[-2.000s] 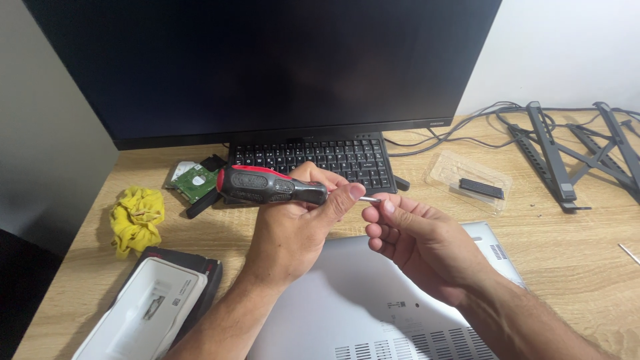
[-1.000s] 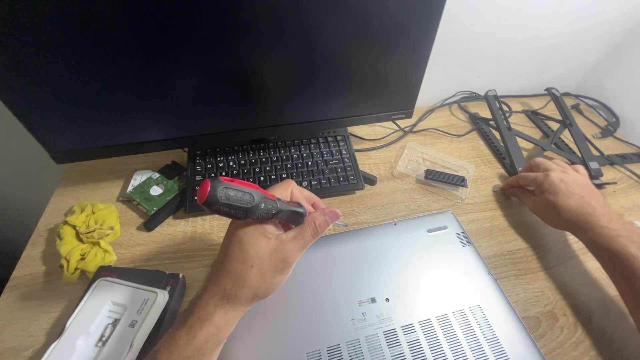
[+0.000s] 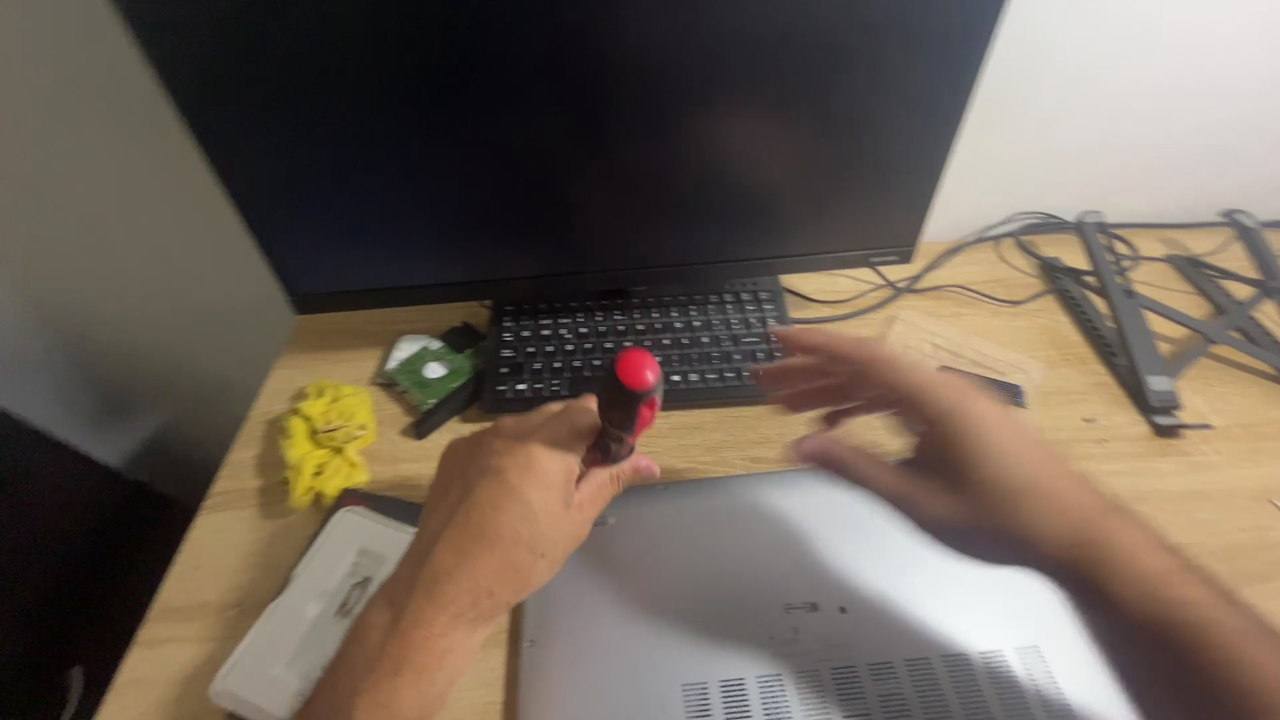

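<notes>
My left hand (image 3: 530,490) grips a black and red screwdriver (image 3: 627,405) near the far left part of a silver laptop (image 3: 700,580), which lies bottom side up with its vent slots showing. The screwdriver's red end points up toward the camera; its tip is hidden behind the hand. Blurred by motion, my right hand (image 3: 930,450) is in the air above the laptop's far right part. Its fingers are apart and nothing shows between them.
Beyond the laptop are a black keyboard (image 3: 700,350) and a monitor (image 3: 600,150). To the left lie a yellow cloth (image 3: 328,440), a hard drive (image 3: 430,372) and a white tray (image 3: 310,610). A clear plastic package (image 3: 960,345), cables (image 3: 930,280) and a folding stand (image 3: 1130,310) are at the right.
The screwdriver has swung from lying nearly level to standing with its red end up. My right hand has moved left from the desk by the stand to above the laptop.
</notes>
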